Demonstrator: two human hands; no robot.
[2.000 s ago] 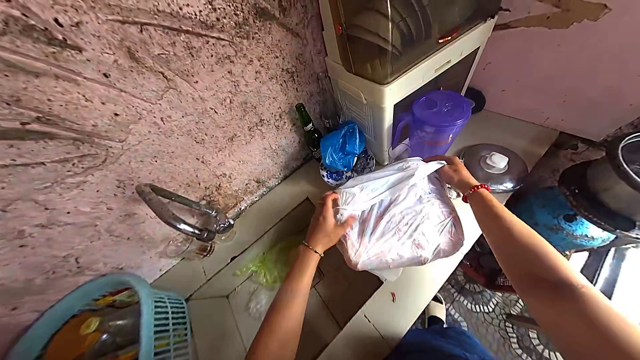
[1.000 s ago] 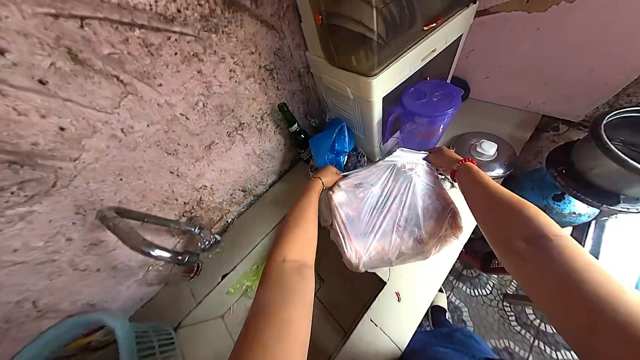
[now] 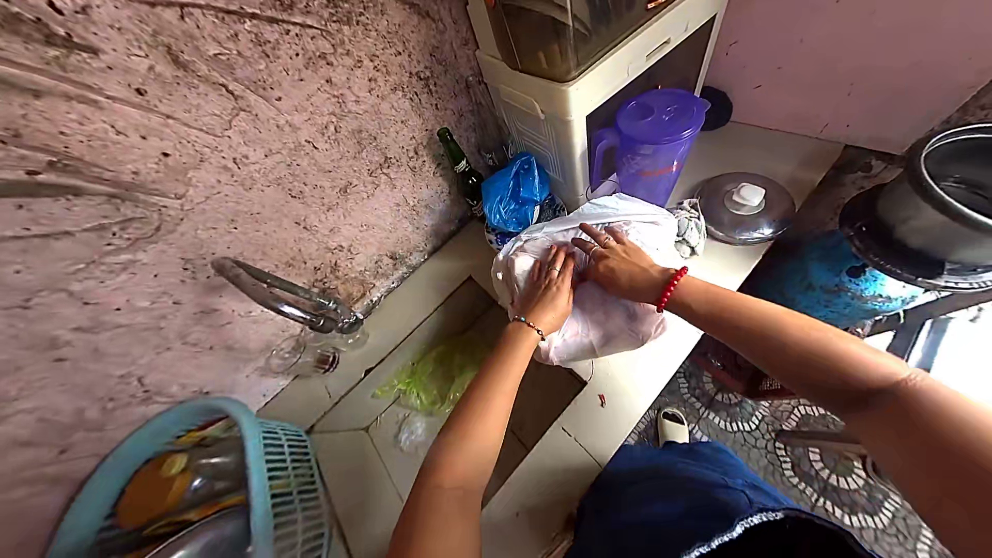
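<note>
A filled white plastic bag (image 3: 608,322) lies on the tiled counter at the sink's edge, its top folded over. My left hand (image 3: 549,288) presses flat on the bag's left part, fingers pointing away from me. My right hand (image 3: 620,267) lies on top beside it, fingers spread, the fingertips close to the left hand. What the bag holds is hidden by the plastic. Behind the bag stand a purple plastic pitcher (image 3: 657,147) and a blue plastic bag (image 3: 515,192). A patterned cloth (image 3: 689,229) touches its right side.
A tiled sink (image 3: 496,403) with a yellow-green plastic bag (image 3: 438,376) lies below the metal faucet (image 3: 283,298). A blue basket (image 3: 260,434) stands at the lower left. Around the back are a green glass bottle (image 3: 463,170), a dish cabinet (image 3: 566,101), a metal lid (image 3: 745,208) and a pot (image 3: 942,205).
Both hands have let go of the bag's raised edges and moved together onto its top. The bag's upper plastic, stretched up between the hands a second ago, now lies folded down.
</note>
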